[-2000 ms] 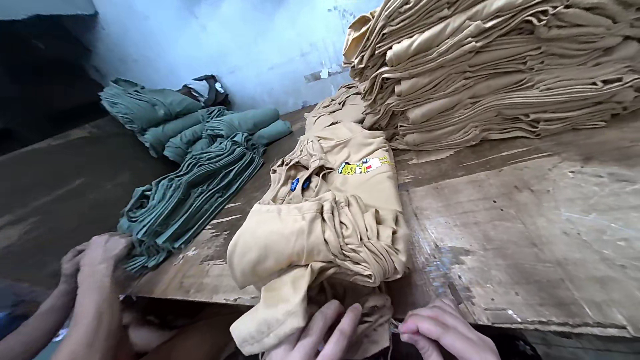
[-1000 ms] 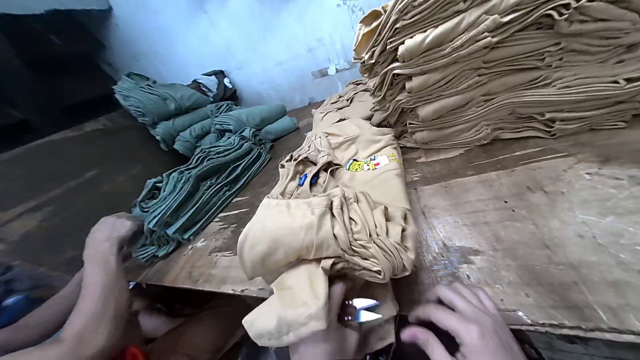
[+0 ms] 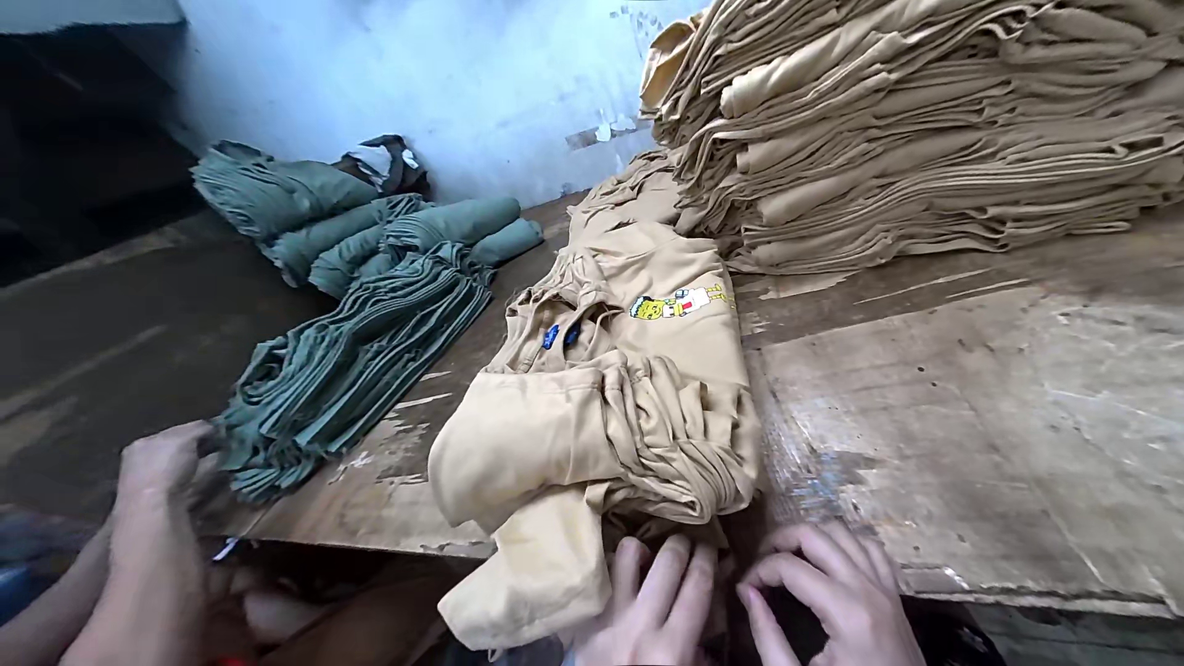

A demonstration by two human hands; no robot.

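Observation:
A bundle of tan fabric garments (image 3: 527, 430) lies folded at the table's front edge, with a yellow cartoon print and small blue labels showing. One tan flap (image 3: 546, 564) hangs over the edge. My left hand (image 3: 657, 592) is at the bottom of the bundle, its fingers closed over the tan cloth just below the table edge. To the right of it is my right hand (image 3: 832, 587), fingers curled, thumb and forefinger close to the cloth. Whether it pinches anything cannot be made out. The lower parts of both hands are cut off by the frame.
A tall stack of tan fabric (image 3: 879, 157) stands at the back right of the wooden table (image 3: 962, 416). Green fabric (image 3: 351, 370) lies at left, with rolled green bundles (image 3: 462, 222) behind it. Another person's hand (image 3: 166, 462) touches its near end. A pale wall rises behind.
A shiny metal tool showed at my left hand one second ago; it is not visible now. My left fingers now show over the tan cloth. The other person's hand stays by the green fabric.

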